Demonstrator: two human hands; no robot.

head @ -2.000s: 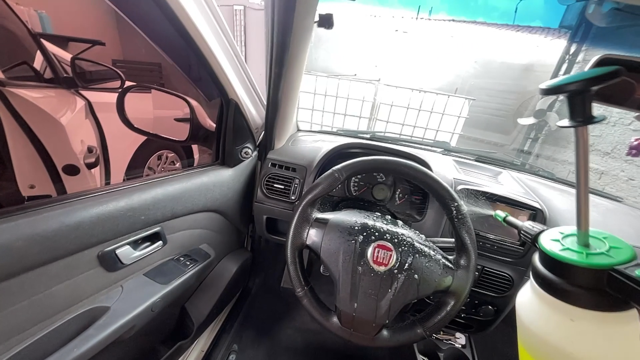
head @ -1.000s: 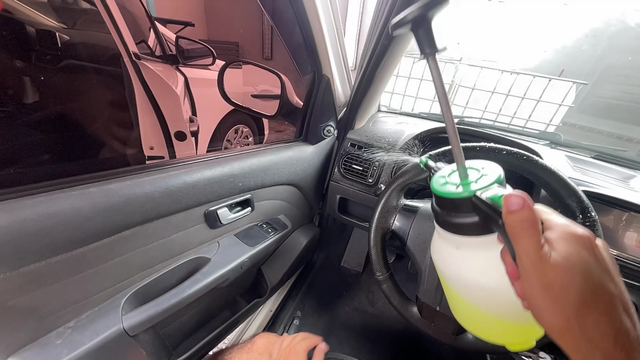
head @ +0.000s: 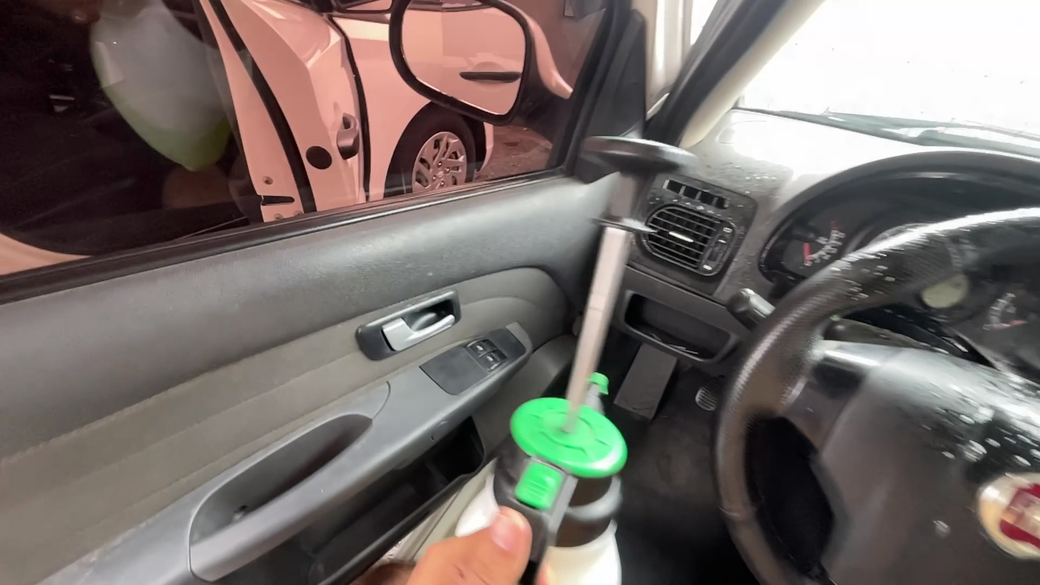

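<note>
My right hand (head: 479,552) comes in at the bottom edge, gripping the black handle of a pump sprayer (head: 569,439), its thumb just below the green trigger button. The sprayer has a green cap, a white bottle cut off by the frame, and a long metal plunger rod with a black top. Its green nozzle points away, toward the door and dashboard corner. A darker patch of skin shows at the bottom edge beside the hand; I cannot tell if it belongs to my left hand. Droplets dot the black steering wheel (head: 756,390) at the right.
The grey door panel (head: 244,349) fills the left, with a silver inner handle (head: 418,325) and window switches (head: 487,353). An air vent (head: 686,236) and wet dashboard (head: 747,154) lie behind the sprayer. Outside the window are a side mirror (head: 463,49) and a white car.
The view has turned left and moved closer to the door. The sprayer, by the steering wheel a second ago, now stands left of it, in front of the door's forward end. Its nozzle has swung away from me.
</note>
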